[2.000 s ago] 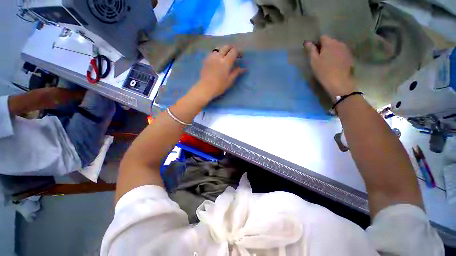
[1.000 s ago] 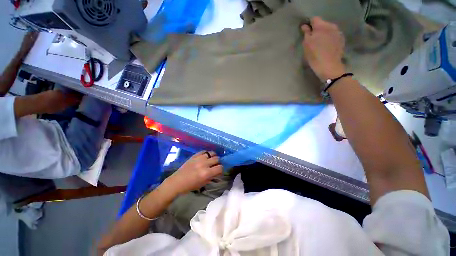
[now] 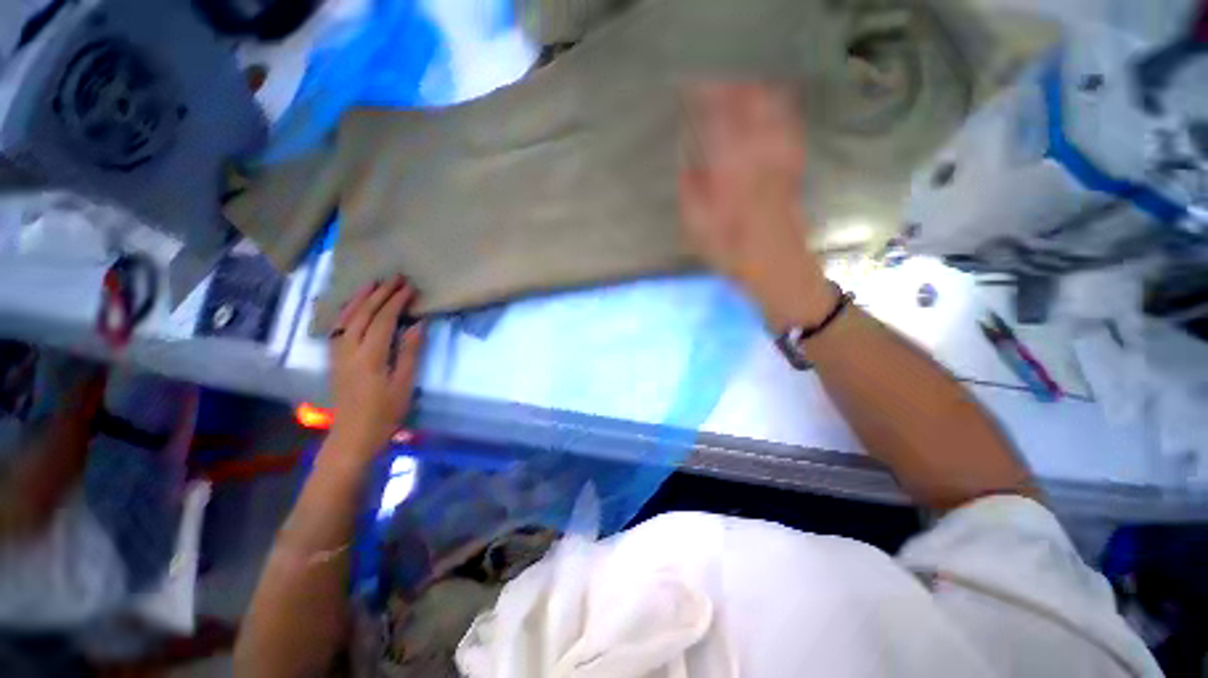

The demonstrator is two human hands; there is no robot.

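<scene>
The olive-khaki garment piece (image 3: 530,186) lies spread on the white table, its curved edge at the back. My left hand (image 3: 378,344) is at its front left corner, fingertips on the cloth; whether they pinch it is unclear. My right hand (image 3: 745,179) is blurred and lies over the right part of the cloth. A translucent blue sheet (image 3: 662,397) shows below the cloth's front edge and hangs over the table edge. The white sewing machine head (image 3: 994,172) with blue trim stands at the right.
A snips-like tool and pink stick (image 3: 1023,360) lie right of the needle area. Red and black scissors (image 3: 122,302) lie far left. A grey machine part with a fan (image 3: 119,106) stands at the back left. Crumpled khaki cloth (image 3: 444,616) is by my lap. A neighbouring person sits at the left.
My left hand has left the blue sheet by the lap and moved up to the cloth's left corner. The view has shifted to the right. The blue sheet now hangs over the table edge.
</scene>
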